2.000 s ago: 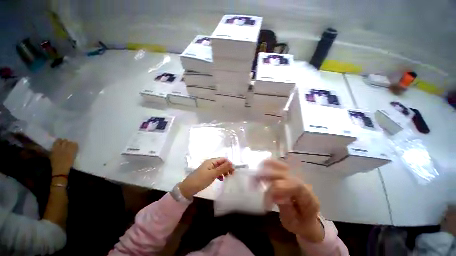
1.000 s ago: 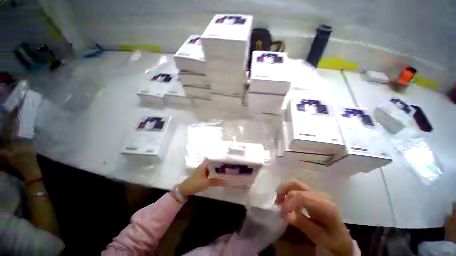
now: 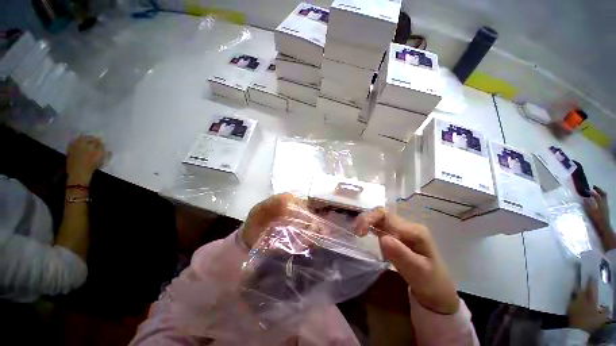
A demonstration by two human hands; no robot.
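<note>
A white retail box [image 3: 348, 191] with a dark product picture stands at the table's front edge, its near part behind my hands and film. A clear plastic bag [image 3: 297, 260] hangs crinkled below my hands, in front of the box. My left hand [image 3: 273, 215] is at the box's left side with the bag film over its fingers; its exact grip is partly hidden. My right hand [image 3: 408, 253] pinches the bag's edge at the box's right side. Flat empty poly bags [image 3: 292, 162] lie behind the box.
A box in loose film [image 3: 219, 145] lies at left. Stacked cartons [image 3: 358, 61] stand behind, more cartons [image 3: 456, 159] at right. A dark bottle [image 3: 476, 54] stands by the wall. Another person's hand [image 3: 86, 159] rests at the left table edge; other hands [image 3: 587, 307] show far right.
The box, first absent from my hands, then held by my left hand, is now between both hands. The bag has moved left and spread in front of it. The view has shifted and tilted.
</note>
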